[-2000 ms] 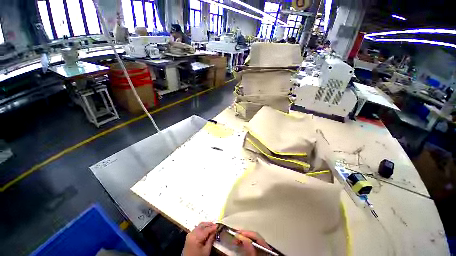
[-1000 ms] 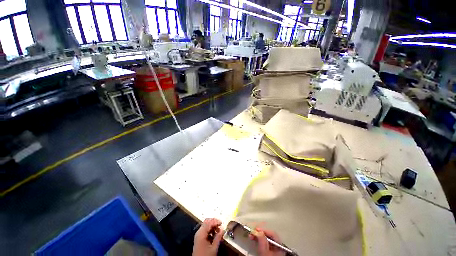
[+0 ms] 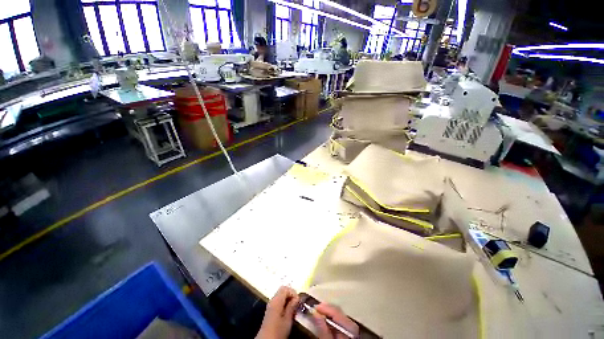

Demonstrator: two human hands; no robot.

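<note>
A large beige bag piece (image 3: 397, 278) with yellow-bound edges lies over the table's near edge. My left hand (image 3: 281, 311) pinches the bag's near left corner, by a dark spot. My right hand (image 3: 334, 320) holds a slim silver-white pen-like tool (image 3: 343, 328) slanting across the near edge, its tip at the dark spot close to my left fingers. Whether the tip touches the cloth is too small to tell. Both hands are partly cut off by the bottom edge of the picture.
Folded beige bags (image 3: 391, 179) lie mid-table, with a tall beige stack (image 3: 377, 109) behind. A power strip (image 3: 493, 255) with a black-and-yellow adapter (image 3: 501, 253) and a black cube (image 3: 538, 234) are at right. A blue bin (image 3: 126, 308) stands lower left, beside a grey-white panel (image 3: 218, 218).
The view has turned left since the oldest frame. My right hand and the tool have moved slightly left, closer to my left hand. A thin wisp now shows on the bag's upper part.
</note>
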